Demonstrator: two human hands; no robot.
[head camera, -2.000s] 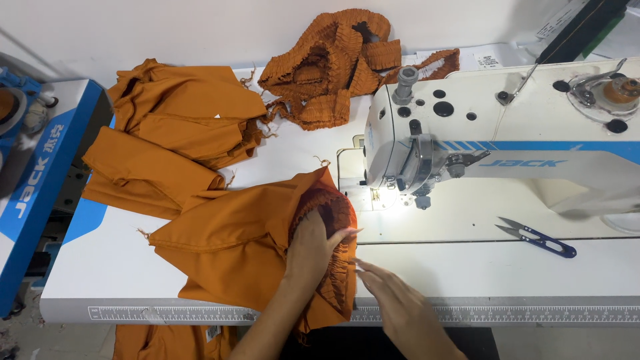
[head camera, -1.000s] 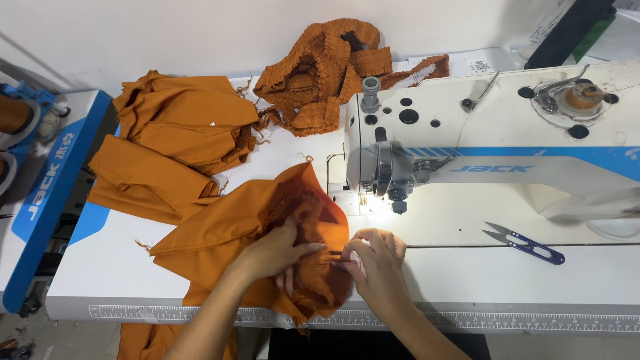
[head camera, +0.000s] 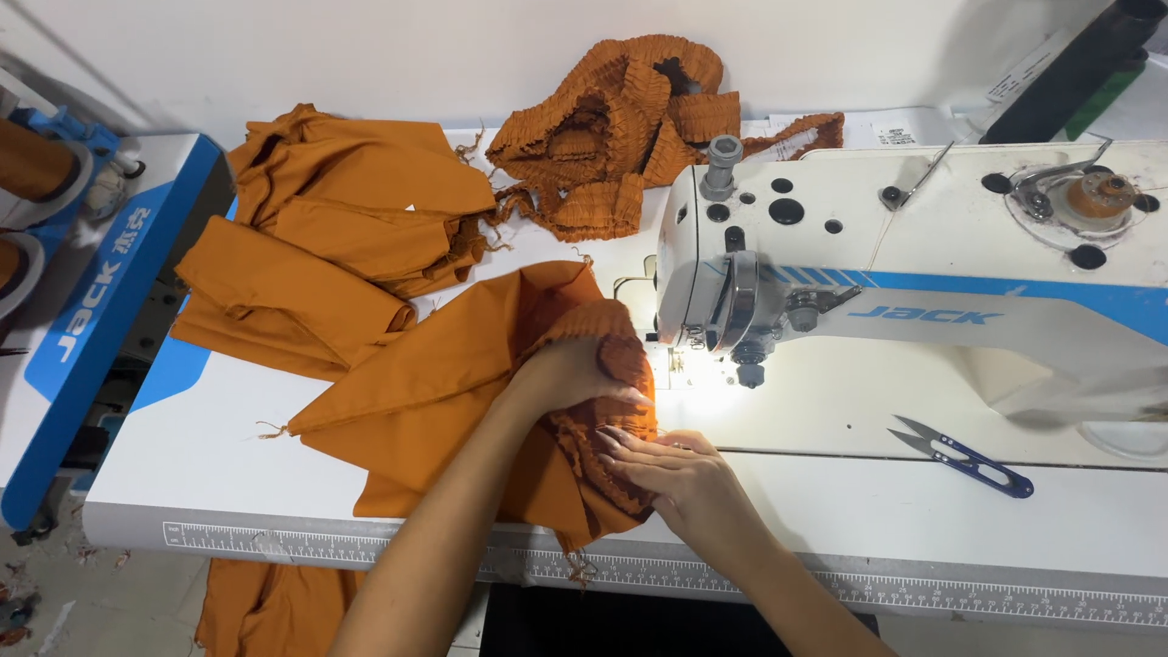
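Note:
An orange-brown fabric piece (head camera: 438, 374) with a gathered elastic band (head camera: 630, 360) lies left of the needle area of a white Jack sewing machine (head camera: 876, 301). My left hand (head camera: 575, 374) reaches inside the gathered opening, thumb on the band and the other fingers hidden by cloth. My right hand (head camera: 671, 470) holds the near right edge of the band, its fingertips on the ruffled fabric. The lit presser foot (head camera: 677, 365) is just to the right of the cloth, apart from both hands.
Thread snips (head camera: 967, 456) lie on the right. Folded orange-brown fabric pieces (head camera: 356, 173) are at the back left, and gathered elastic bands (head camera: 593, 137) are piled behind. A printed ruler (head camera: 365, 547) runs along the table's front edge. Another Jack machine (head camera: 100, 301) stands far left. More cloth (head camera: 274, 607) hangs below.
One second ago both hands pinched the bunched band close together; now the band's opening is spread, with my left hand inside it and my right hand at its near edge.

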